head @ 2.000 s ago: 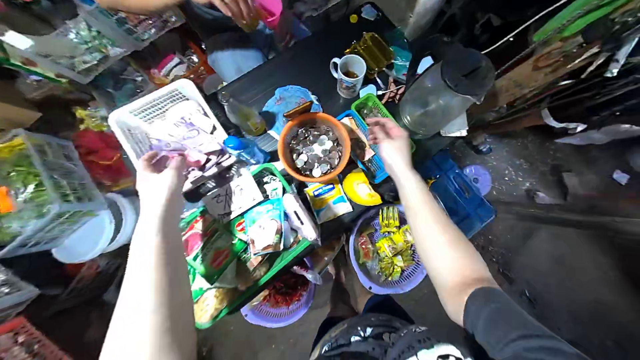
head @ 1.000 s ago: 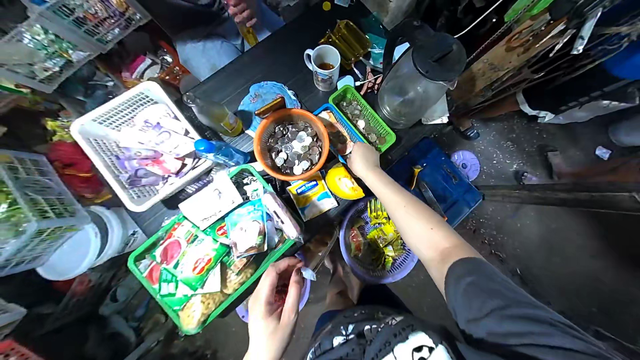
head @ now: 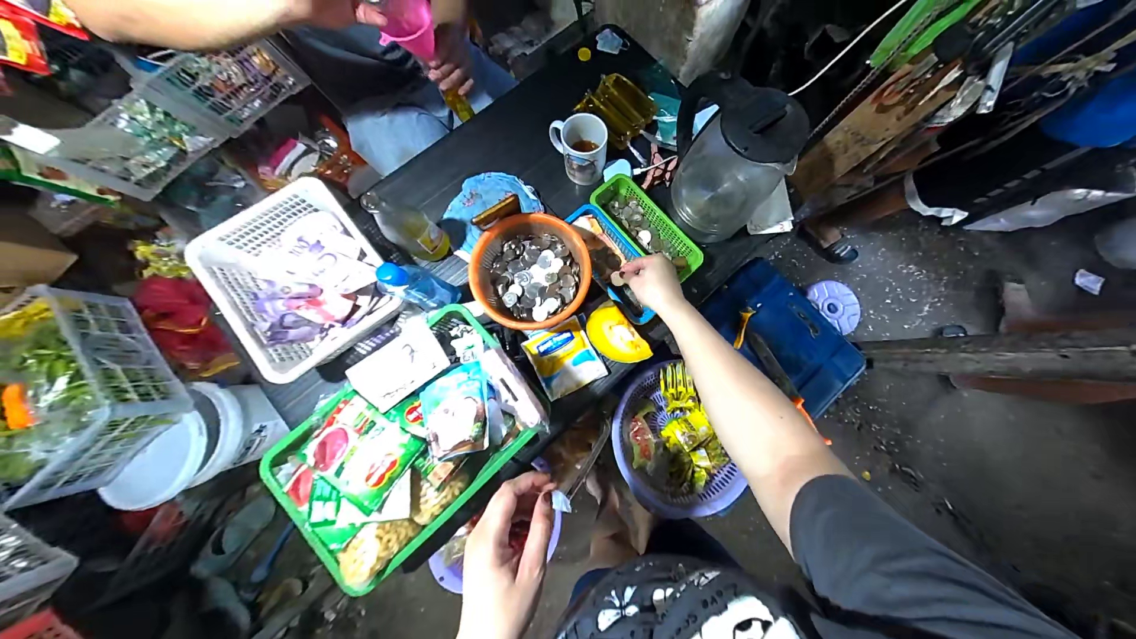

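Note:
My right hand (head: pixel 655 286) reaches over the near end of a blue basket (head: pixel 645 312), its fingertips at a coin (head: pixel 619 278). My left hand (head: pixel 513 541) pinches a small whitish scrap (head: pixel 561 501) between thumb and fingers, near the green tray (head: pixel 355 581) of food packets (head: pixel 373 461). An orange bowl (head: pixel 479 280) full of coins (head: pixel 537 275) stands left of the blue basket. A green basket (head: pixel 688 248) with coins adjoins it on the right. Banknotes (head: pixel 319 266) lie in a white plastic basket (head: pixel 266 355).
Another person's hand (head: pixel 451 67) is at a bottle under a pink funnel (head: pixel 410 27) across the table. A mug (head: pixel 581 146), a clear pitcher (head: pixel 728 186), a glass bottle (head: pixel 404 226) and a blue bottle (head: pixel 417 286) stand nearby. A purple basket (head: pixel 626 417) of yellow packets is below the table's near side.
My left hand has moved from the banknote basket to the near side of the green tray. The pink funnel, out of view one second ago, shows again at the top.

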